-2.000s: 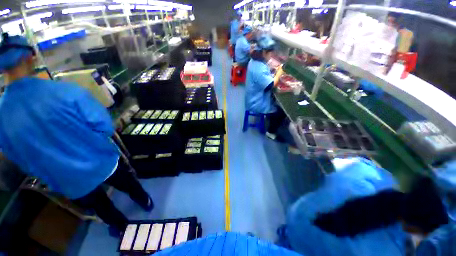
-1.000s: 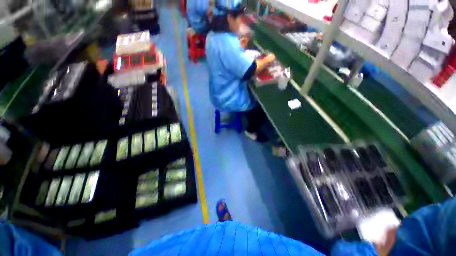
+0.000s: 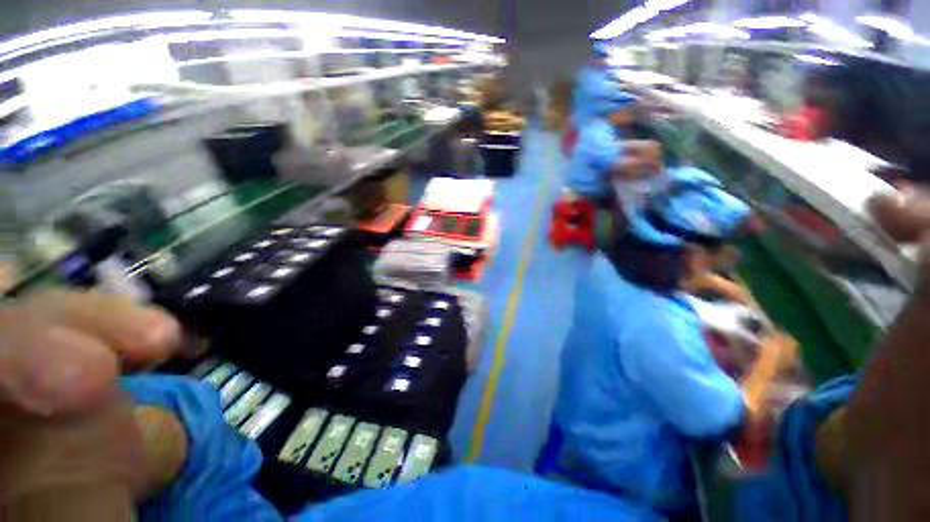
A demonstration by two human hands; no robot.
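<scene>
My left hand is raised large and blurred at the left edge, close to the camera, with fingers bent; whether it holds anything is unclear. My right hand is raised at the right edge, blurred and cut off. No object shows clearly in either hand. Below and ahead, left of the yellow line, stand stacks of black trays. One tall stack and a lower one have small white parts in rows. Nearer trays hold pale rectangular parts.
A person in blue sits close ahead on the right, beside the green bench. Red and white trays stand beyond the black stacks. A red stool and other seated people are further along. The yellow floor line runs up the aisle.
The view has lifted and moved up the aisle, closer to the seated person. The clear blister tray has left the view. Both hands have come up at the sides.
</scene>
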